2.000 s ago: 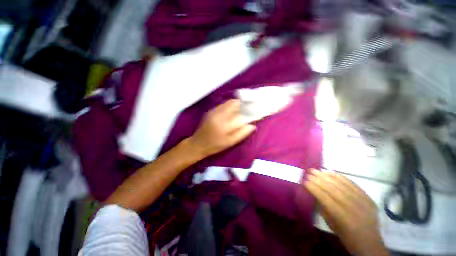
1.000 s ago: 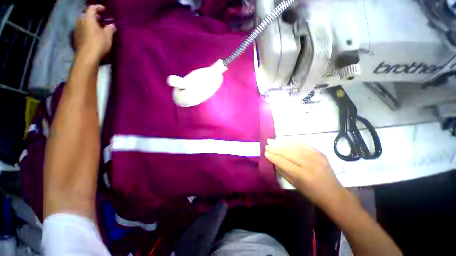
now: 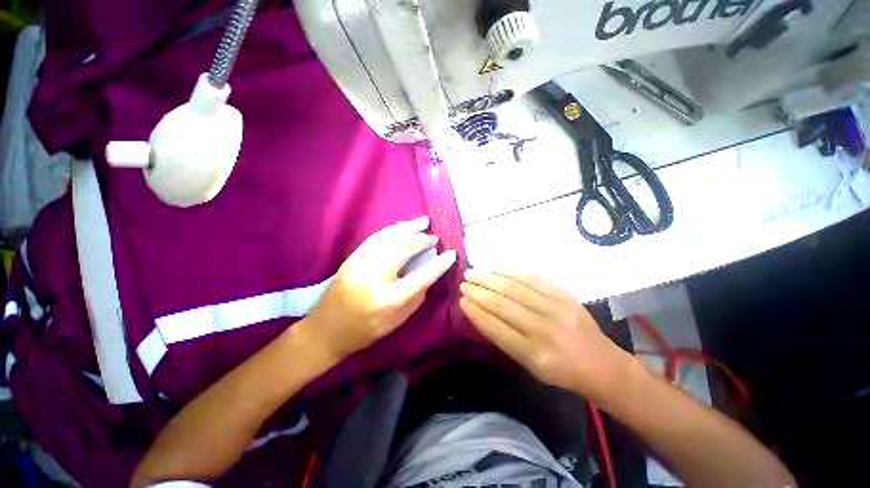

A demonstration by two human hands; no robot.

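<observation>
A maroon garment panel with white bands lies flat left of the sewing machine's needle area. A narrow maroon strip runs along its right edge up to the machine head. My left hand rests on the panel near that edge, thumb and fingers at the strip, over the white band's right end. My right hand holds the edge just below and to the right, fingertips on the strip. The presser foot is hard to make out under the head.
Black shears lie on the white table right of the needle, with a slim metal tool behind. A white lamp hangs over the panel. Red cord hangs below the table edge. Grey fabric is at far left.
My left hand has come from the panel's far left corner to its right edge, beside my right hand. The panel's edge now lies under the machine head. The view has shifted, too.
</observation>
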